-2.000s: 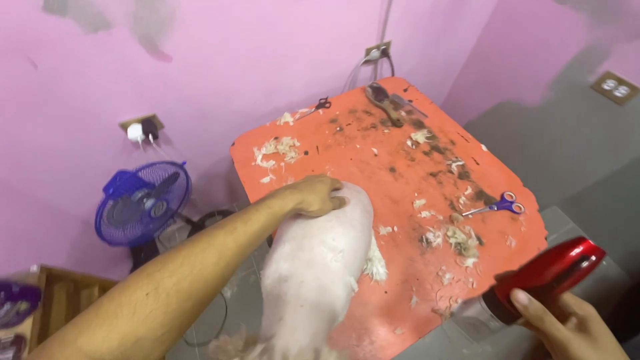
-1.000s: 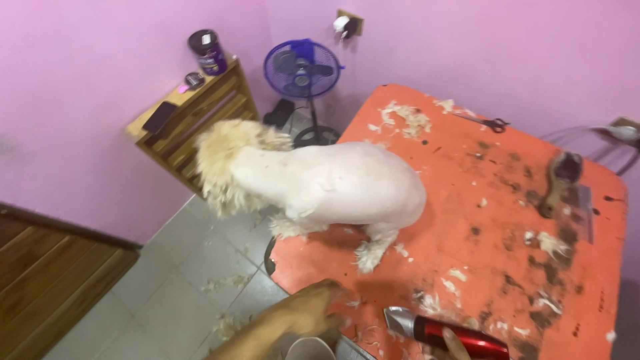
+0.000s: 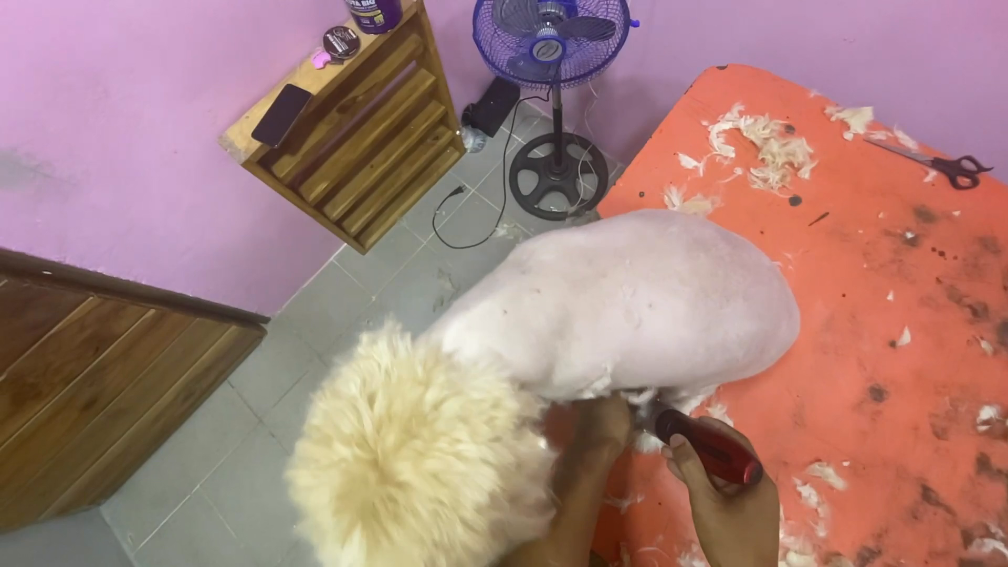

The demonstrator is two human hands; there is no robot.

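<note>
A dog (image 3: 630,299) with a closely clipped pale body and a fluffy cream head stands on an orange table (image 3: 850,315). My right hand (image 3: 728,496) holds a red cordless hair clipper (image 3: 713,449), its blade end against the fur under the dog's near side. My left hand (image 3: 602,425) reaches in at the dog's underside beside the clipper; its fingers are hidden beneath the body and fur, so what they hold does not show. The dog's legs are mostly hidden.
Scissors (image 3: 937,161) lie near the table's far edge, with cut fur tufts (image 3: 768,150) scattered about. A blue fan (image 3: 551,47) stands on the tiled floor beyond. A slatted wooden shelf (image 3: 370,134) holds a phone (image 3: 281,115) and a purple tub (image 3: 376,12). A wooden panel (image 3: 94,394) is at left.
Both hands have come to the dog's near side, and the clipper now meets its underside fur. One second ago they were apart from the body, near the table's front. The view has shifted closer.
</note>
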